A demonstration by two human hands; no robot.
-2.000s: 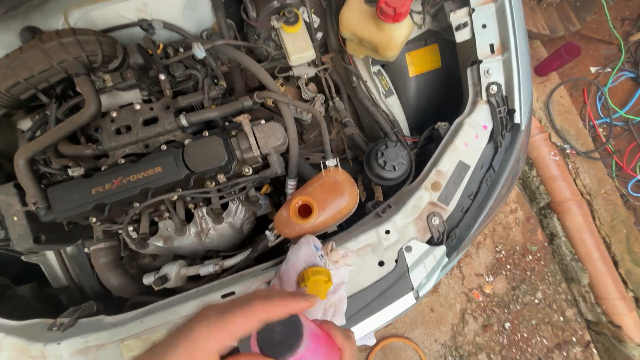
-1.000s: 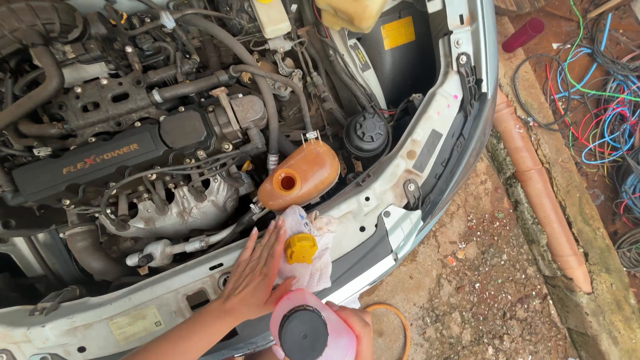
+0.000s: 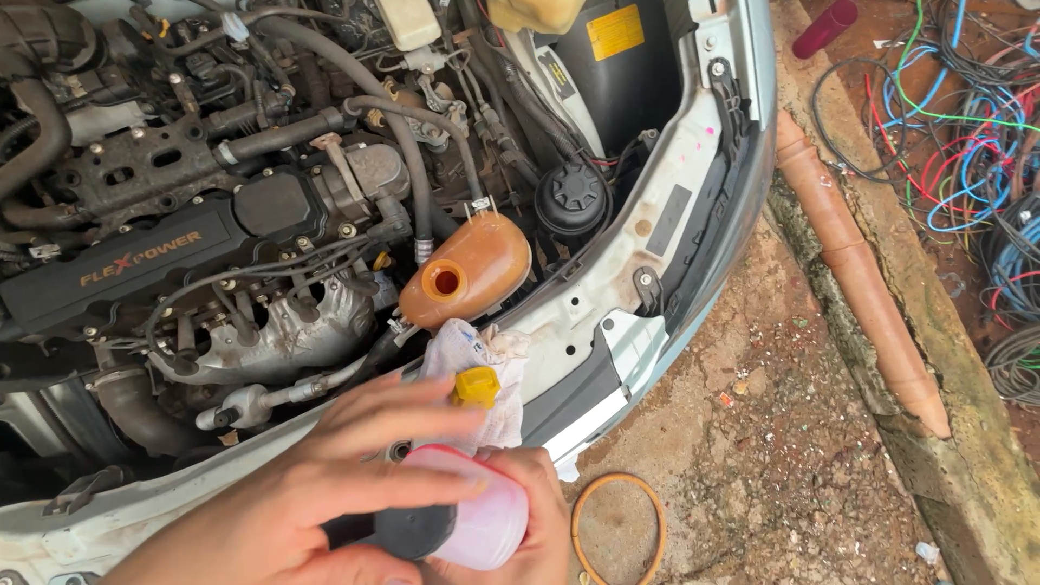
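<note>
My right hand (image 3: 536, 496) is shut around a translucent bottle of pink liquid (image 3: 487, 516), low in the view. My left hand (image 3: 325, 479) reaches over the bottle from the left, fingers spread, thumb near its black cap (image 3: 414, 530); whether it touches the cap I cannot tell. Just beyond the hands, a yellow reservoir cap (image 3: 475, 387) lies on a whitish cloth (image 3: 510, 366) on the car's front panel. The orange-brown coolant expansion tank (image 3: 496, 252) behind the cloth has its filler neck (image 3: 445, 282) uncovered.
The engine cover (image 3: 138, 260) and hoses fill the left. A round black reservoir cap (image 3: 572, 195) sits right of the tank. Outside the car are an orange ring (image 3: 617, 479), a clay-coloured pipe (image 3: 861, 268), a dark red tube (image 3: 825, 28) and tangled wires (image 3: 991, 154).
My left hand has moved from beside the cloth and yellow cap to over the bottle. The bottle, upright with its black cap facing me a second ago, is now tilted to the left.
</note>
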